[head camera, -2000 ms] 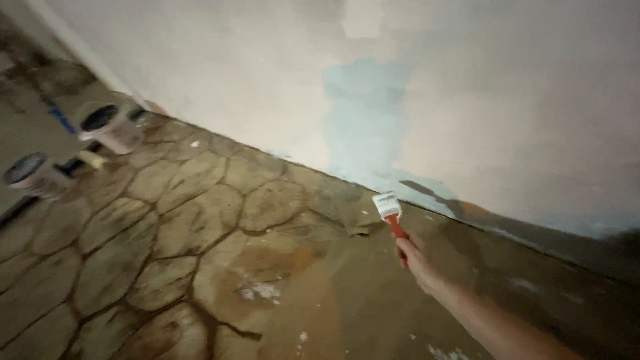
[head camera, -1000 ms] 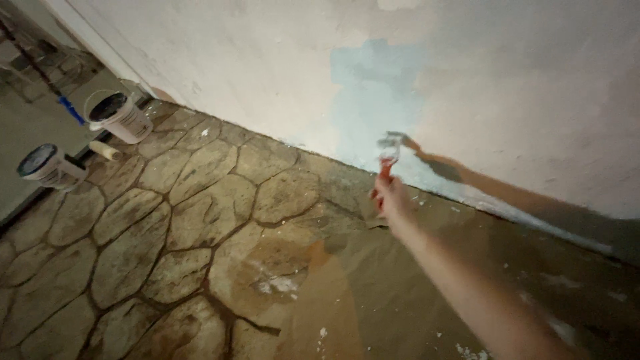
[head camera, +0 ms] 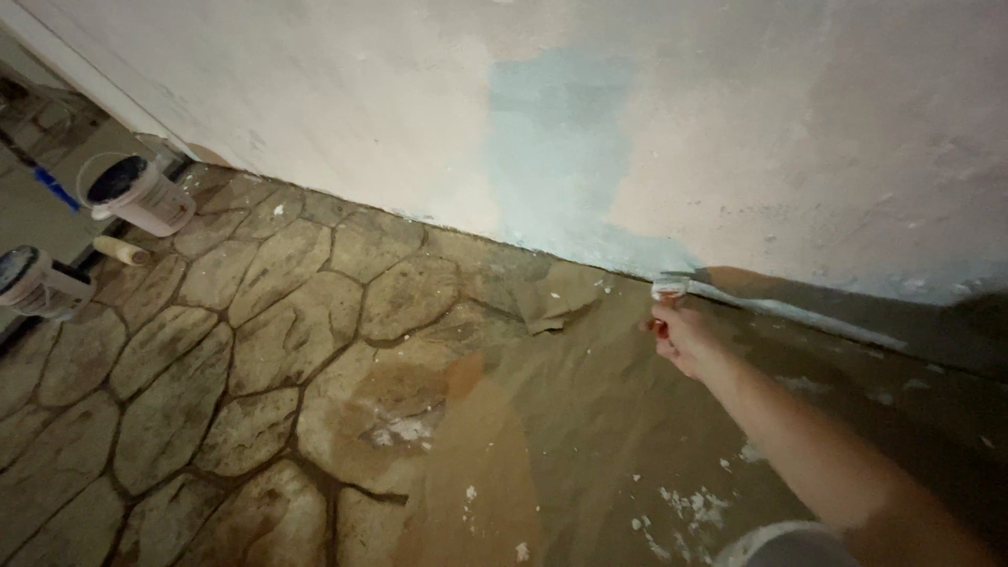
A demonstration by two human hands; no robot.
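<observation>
My right hand [head camera: 683,335] grips the reddish handle of a paintbrush [head camera: 671,287]. White paint coats the brush's bristles and ferrule, which meet the foot of the plastered wall [head camera: 378,102] where it joins the floor. A light-blue painted patch [head camera: 559,150] runs down the wall and spreads right along its base to the brush. Right of the brush, a whitish-blue streak [head camera: 795,313] follows the wall's bottom edge. My left hand is out of view.
Brown covering paper [head camera: 598,394] with white splatters lies over the stone-patterned floor [head camera: 291,331]. Two plastic buckets [head camera: 153,205] with dark insides stand at the left, a paint roller sleeve [head camera: 122,250] between them. A blue-ended pole [head camera: 55,187] is beyond.
The brush in my right hand has moved from the lower wall beside the blue patch, down and right to the wall's foot. Blue paint there now reaches the brush.
</observation>
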